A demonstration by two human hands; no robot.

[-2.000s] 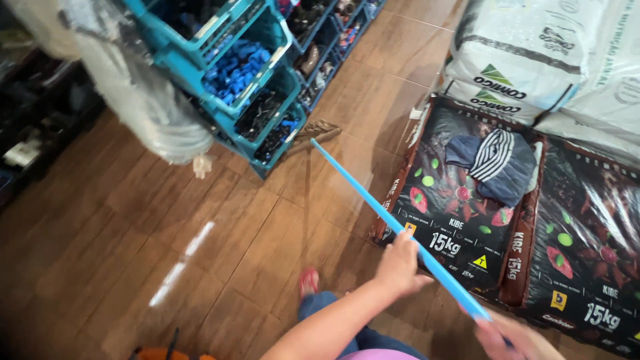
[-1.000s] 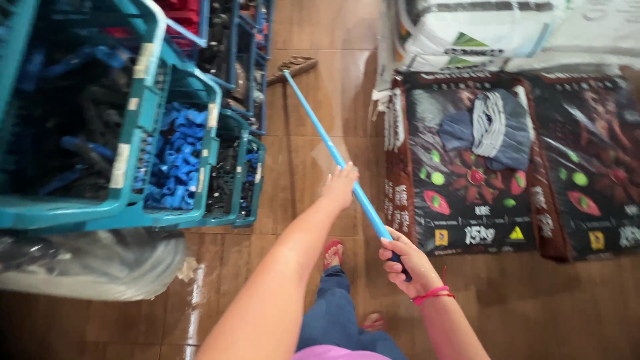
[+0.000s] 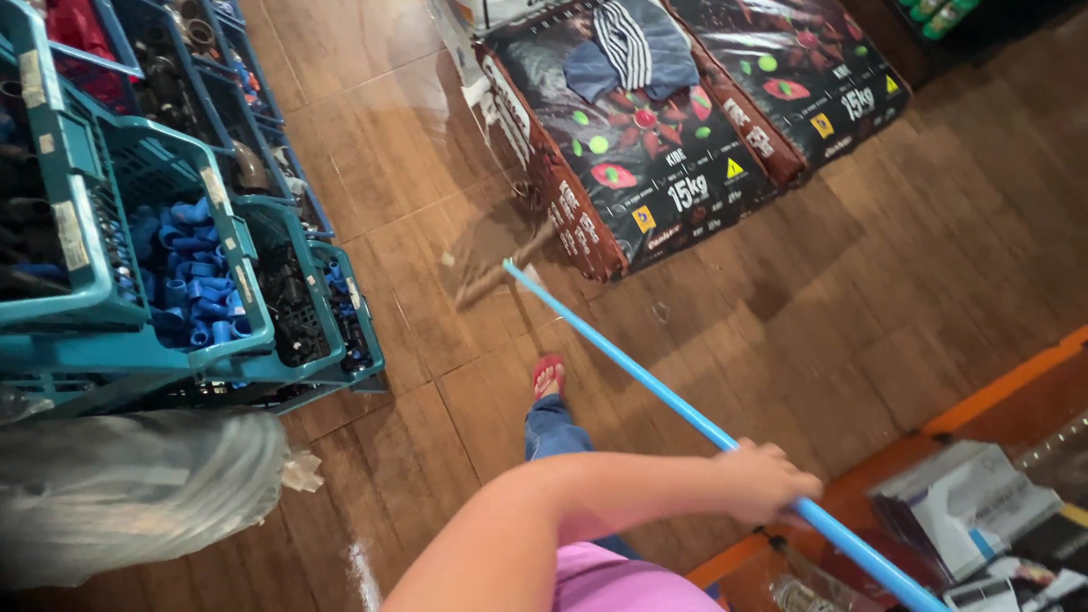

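Note:
My left hand (image 3: 765, 483) is closed around a light blue pole (image 3: 646, 374), its arm reaching across in front of my pink shirt. The pole slants from the lower right corner up to a brown crossbar head (image 3: 489, 285) on the wood-look tile floor. That head lies against or very near the lower corner of a black and brown 15 kg sack (image 3: 680, 161); the exact contact is unclear. My right hand is out of view. My foot in a red flip-flop (image 3: 549, 374) stands just below the pole's head.
Teal crates (image 3: 200, 357) of blue and black pipe fittings stand at left, above a plastic-wrapped bundle (image 3: 144, 493). A folded grey-blue cloth with white stripes (image 3: 629, 51) rests on the sack. An orange shelf edge (image 3: 977, 408) with boxed goods runs along the lower right.
The pole's head has moved from beside the crates to the sack's corner. My left hand has swung right along with the pole; my right hand has left the view.

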